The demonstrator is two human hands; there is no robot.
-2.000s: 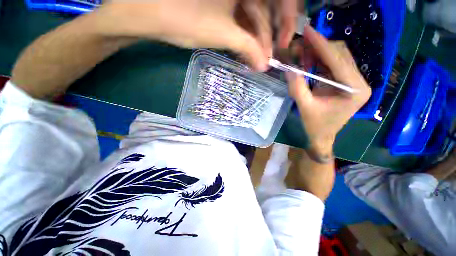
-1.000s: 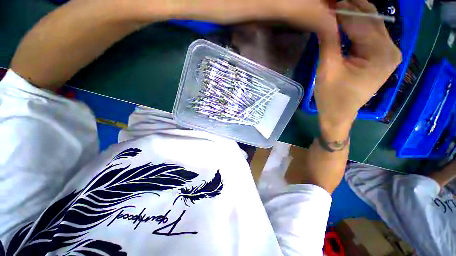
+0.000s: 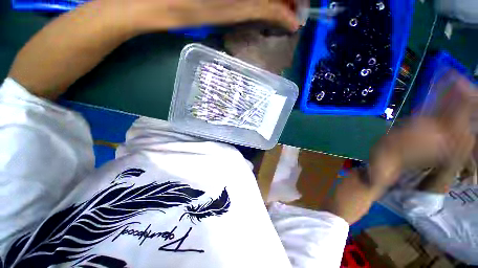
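Observation:
My left hand [image 3: 283,13] is at the top edge, partly cut off, over the press base. A thin pale rod [image 3: 326,10], blurred, sticks out to the right from its fingers. My right hand [image 3: 419,152] is strongly blurred at the right, past the bin of black rings; I cannot tell whether it holds anything. The clear plastic tub [image 3: 181,112] lies nearest my body, with many thin silver-white rods [image 3: 225,97] lined up in it and a pale piece [image 3: 273,112] at its right end.
The brown-grey press base [image 3: 264,47] stands behind the tub. The blue bin of black rings [image 3: 343,111] is right of it. A neighbour's blue bin [image 3: 435,78] is farther right, partly hidden. Another blue bin [image 3: 36,5] shows top left. A neighbour's white sleeve [image 3: 445,214] is at the right.
My right hand has left my left hand and swung right and down, uncovering the ring bin. My left hand has moved left with the rod. The tub appears slightly farther left.

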